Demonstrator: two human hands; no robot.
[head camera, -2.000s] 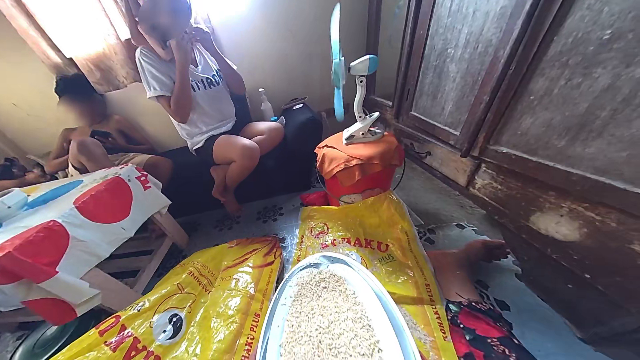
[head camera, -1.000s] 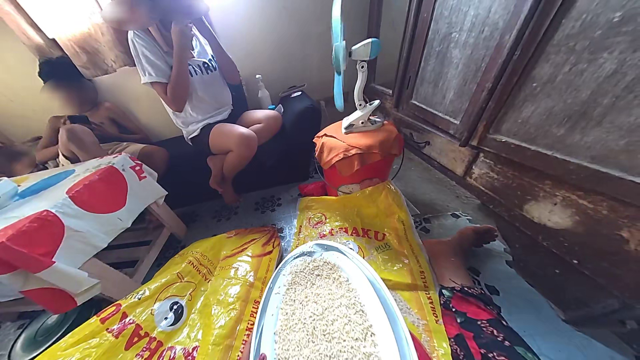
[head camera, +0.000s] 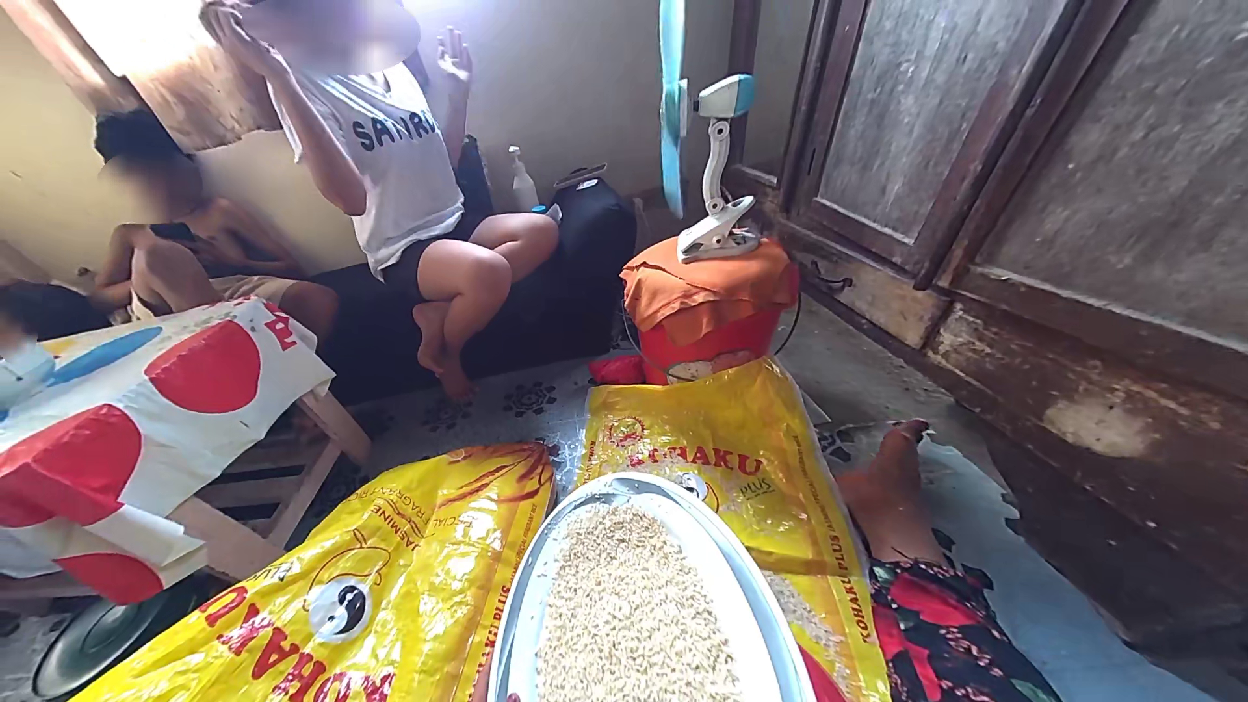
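A pale oval tray (head camera: 770, 624) heaped with rice grains (head camera: 634, 604) stands out at the bottom centre. Only a bit of a fingertip shows at its lower left rim; which hand it belongs to, and the rest of both hands, lie below the view. Under and beside the tray are two yellow plastic rice sacks, one at the left (head camera: 429, 546) and one behind and to the right (head camera: 702, 409). Loose grains lie on the right sack. A bare foot (head camera: 892, 478) and a leg in flowered cloth (head camera: 936, 624) rest to the right of that sack.
A clip fan (head camera: 717, 185) stands on an orange cloth (head camera: 712, 283) over a red bucket (head camera: 702, 341). Two people sit on a dark sofa (head camera: 585, 273). At left is a table with a spotted cloth (head camera: 195, 439), a round dark lid (head camera: 107, 634) below. Wooden cabinet doors (head camera: 897, 127) line the right.
The seated person in the white shirt has raised one hand, open, away from the head. The tray stays over the sacks.
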